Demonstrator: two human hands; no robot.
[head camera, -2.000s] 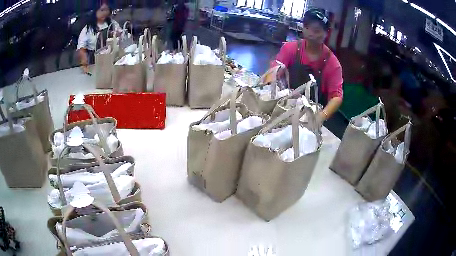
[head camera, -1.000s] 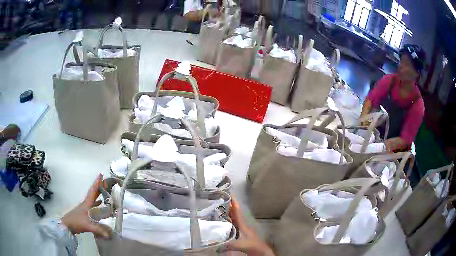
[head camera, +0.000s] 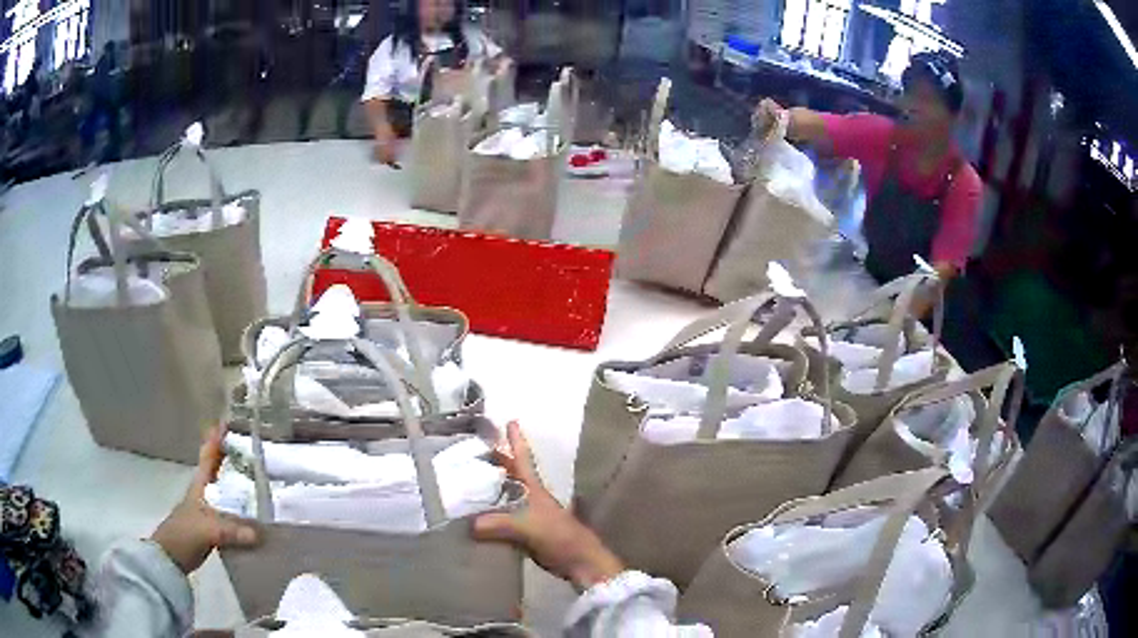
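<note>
A taupe tote bag (head camera: 374, 567) stuffed with white tissue paper (head camera: 362, 480) stands upright in front of me, its two loop handles up. My left hand (head camera: 206, 517) grips its left side, thumb on the near face. My right hand (head camera: 543, 517) grips its right side the same way. Another tote (head camera: 437, 324) stands close behind it. The white top of a further tote's handles (head camera: 310, 604) shows at the bottom edge, in front of the held bag.
A red tray or box (head camera: 499, 289) lies behind the bags. Totes stand at left (head camera: 137, 368), at right (head camera: 699, 480) and at the back (head camera: 505, 193). A leopard-print item (head camera: 35, 548) lies at lower left. A person in pink (head camera: 917, 187) reaches to the back totes; another person (head camera: 412, 62) is at the far side.
Both hands came into view one second ago on a tote and still grip one now. The view has shifted. The person in pink has raised an arm over a back tote, which now tilts.
</note>
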